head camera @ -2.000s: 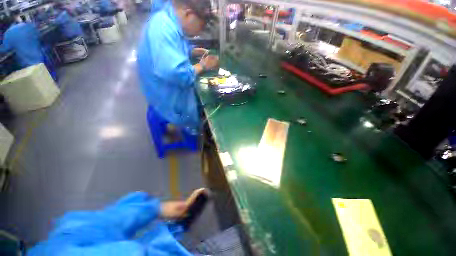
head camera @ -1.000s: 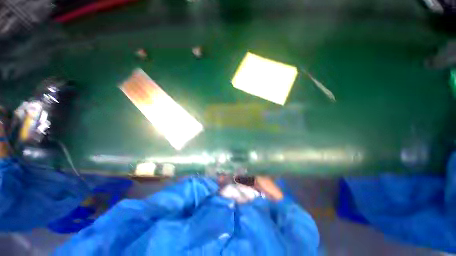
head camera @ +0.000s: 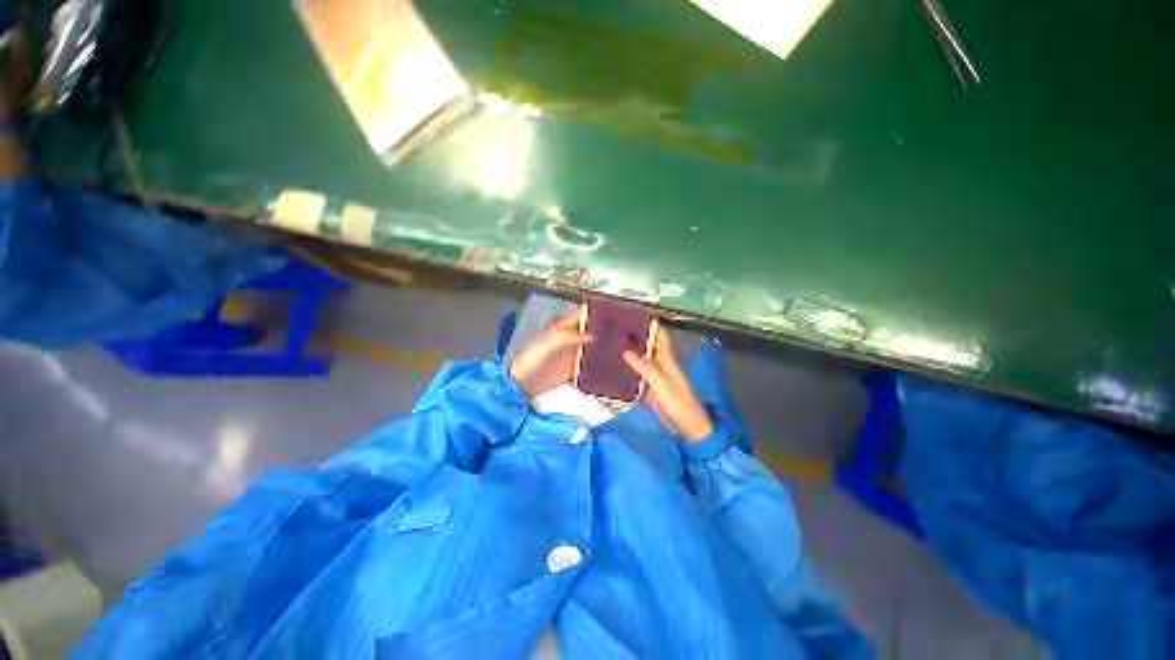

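A smartphone (head camera: 613, 348) with a dark reddish screen and a light rim is held upright below the table edge, over my lap. My left hand (head camera: 549, 355) grips its left side, with the thumb at the screen edge. My right hand (head camera: 670, 387) holds its right side, with the thumb over the screen. The fingers behind the phone are hidden.
The green bench (head camera: 722, 194) holds a long orange-tan strip pack (head camera: 387, 77), a pale yellow sheet (head camera: 780, 16) cut off by the top edge, and tweezers (head camera: 951, 41). Blue stools (head camera: 290, 322) and blue-sleeved neighbours (head camera: 1031, 490) are on both sides.
The view has swung from the left side of the bench down to my lap. The phone, first in my one visible hand, is now between both hands. The bench items sit higher in view.
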